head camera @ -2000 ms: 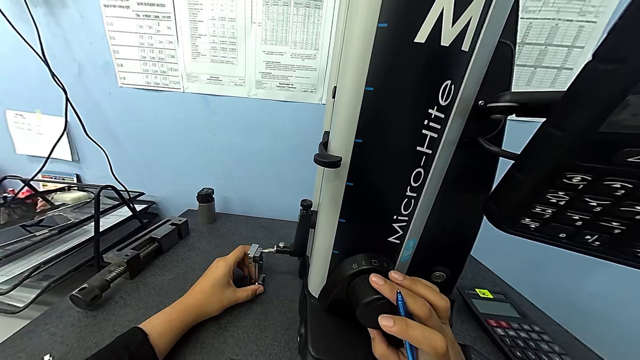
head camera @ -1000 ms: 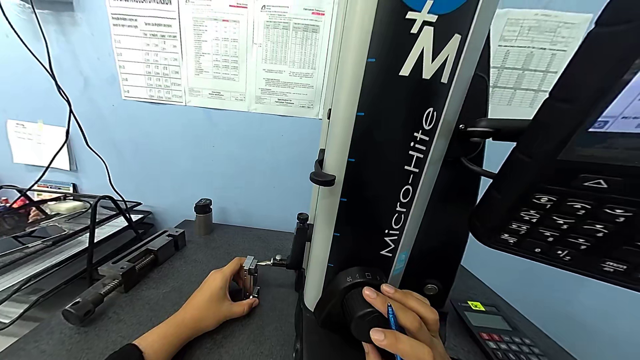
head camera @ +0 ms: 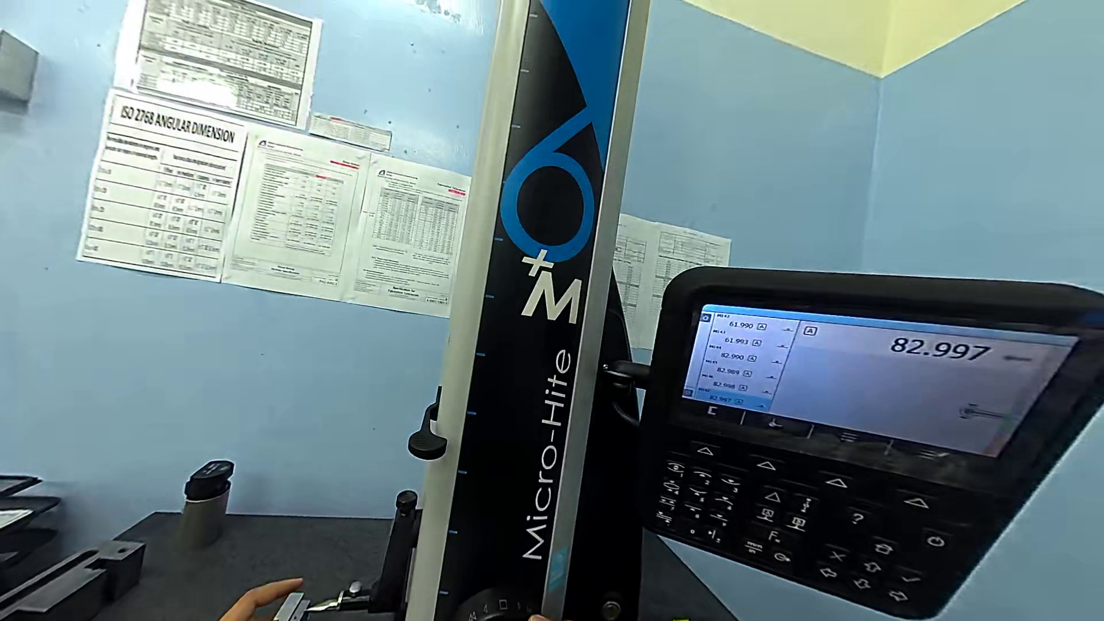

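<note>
The black column of a Micro-Hite height gauge (head camera: 552, 414) stands in the middle. Low at its left side, a probe holder (head camera: 358, 597) reaches toward a small metal part (head camera: 291, 607), cut off by the bottom edge. My left hand (head camera: 261, 599) shows only a finger or two against that part. Just a fingertip of my right hand (head camera: 538, 617) is visible beside the black control knob (head camera: 496, 605) at the column's base; the rest is out of view. The gauge's display panel (head camera: 862, 379) shows a measured value on its lit screen.
A capped bottle (head camera: 205, 504) stands on the dark granite surface (head camera: 293, 548). At lower left lies a dark metal vise-like fixture (head camera: 78, 582), with a black tray rack (head camera: 26, 517) behind it. Printed tolerance charts (head camera: 164, 185) hang on the blue wall.
The view has tilted up and to the right, bringing the whole display panel into sight and dropping most of both hands below the frame.
</note>
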